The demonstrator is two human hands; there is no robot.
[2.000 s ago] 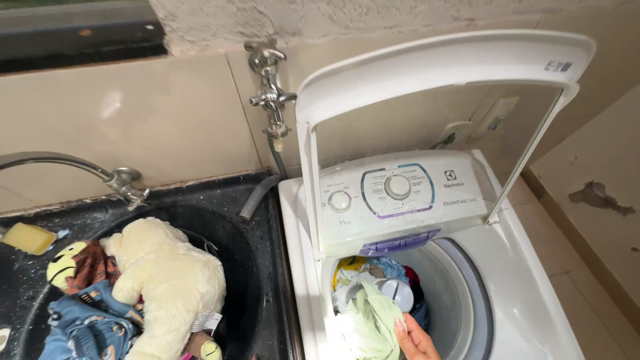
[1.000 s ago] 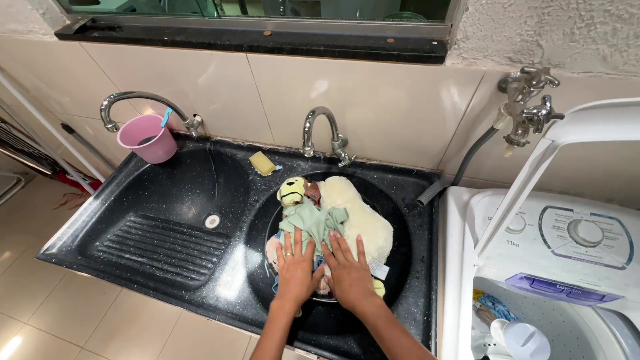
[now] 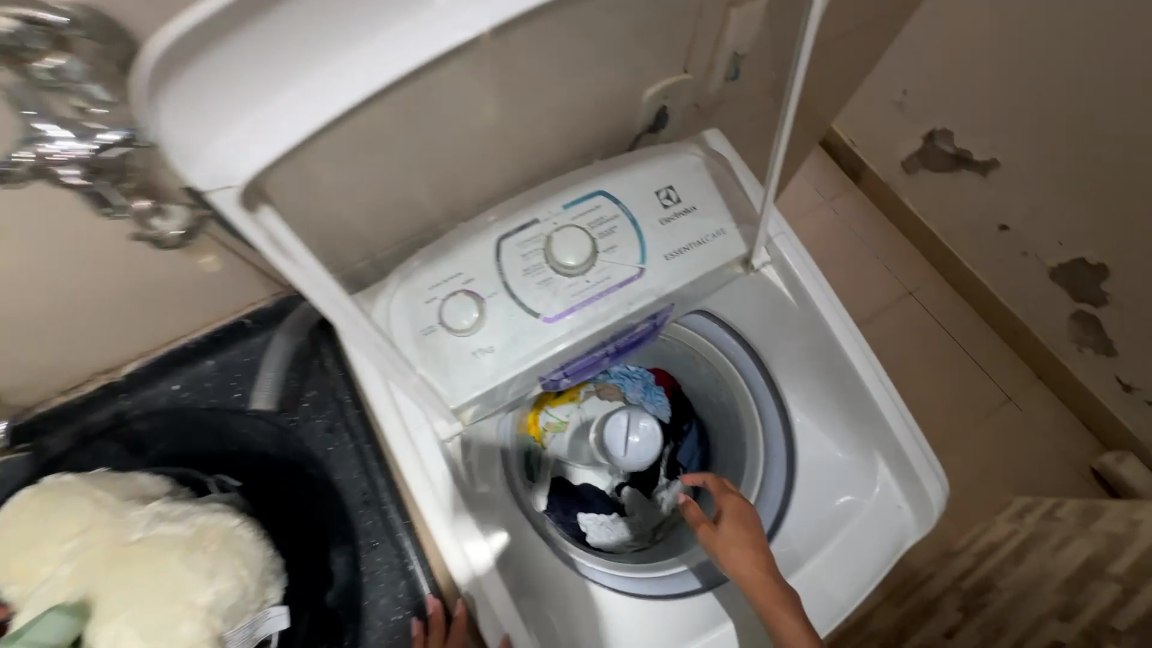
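Note:
An Electrolux top-loading washing machine [image 3: 864, 450] stands with its lid [image 3: 297, 81] raised. Inside its drum lie wet-looking clothes [image 3: 612, 526] in white, dark blue, light blue, yellow and red, around a white central agitator [image 3: 632, 438]. My right hand [image 3: 724, 522] reaches over the drum's right front part, fingers apart, close to a pale cloth; no grip on it shows. Only the fingertips of my left hand [image 3: 441, 625] show at the bottom edge, by the machine's left side. A cream plush toy [image 3: 135, 558] lies in the black tub at left, with a green cloth [image 3: 54, 627] against it.
Beside the machine is a black speckled sink counter [image 3: 378, 504] with a grey hose [image 3: 283, 355] over its corner. Metal taps [image 3: 72, 135] are on the wall at upper left. Tiled floor [image 3: 936, 324] and a wall with peeling paint lie to the right.
The view has swung from the sink to the washing machine. My hands have left the green cloth on the toys in the black tub, and my right hand is now over the drum.

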